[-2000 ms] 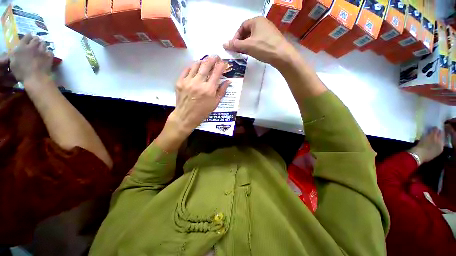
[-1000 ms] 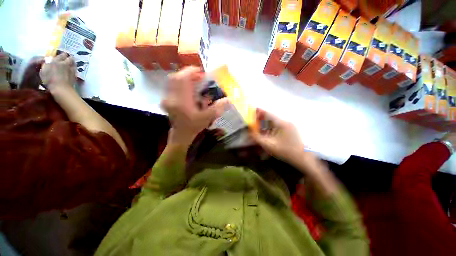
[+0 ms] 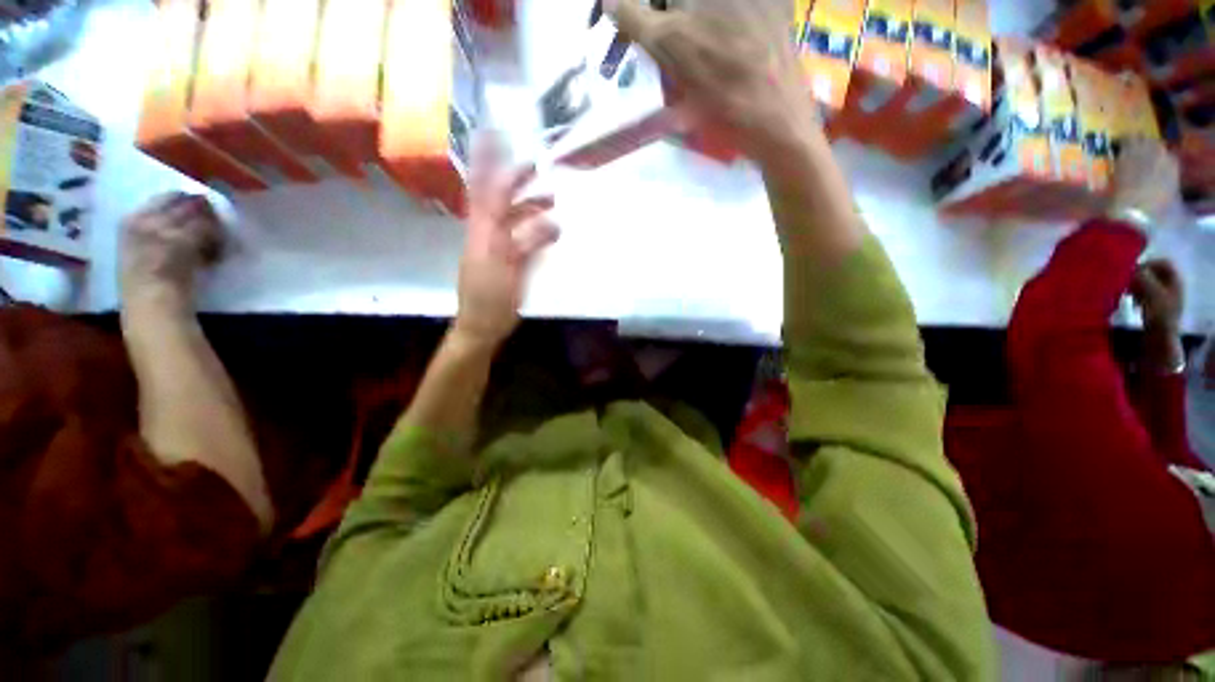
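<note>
My left hand [image 3: 493, 253] is blurred, with fingers apart and nothing visible in it. It is just right of the left row of upright orange-and-white cartons [image 3: 424, 120]. My right hand [image 3: 726, 67] reaches over the near-left end of the right row, at the top of the view. A carton with a white printed face [image 3: 600, 100] stands under and beside its fingers. A small dark thing shows at the fingertips. Whether the right hand grips the carton cannot be told.
More orange cartons [image 3: 919, 60] stand at the right, with another group [image 3: 1039, 147] beyond. On the left, a neighbour's hand [image 3: 173, 247] is on the white table [image 3: 640, 253] near a flat-faced carton [image 3: 51, 173]. On the right, a person in red sleeves [image 3: 1086, 293] reaches to the cartons.
The carton that was between my hands is gone from there. The left row shows one more carton. My hands have moved apart, the right one forward to the right row. The camera view has shifted.
</note>
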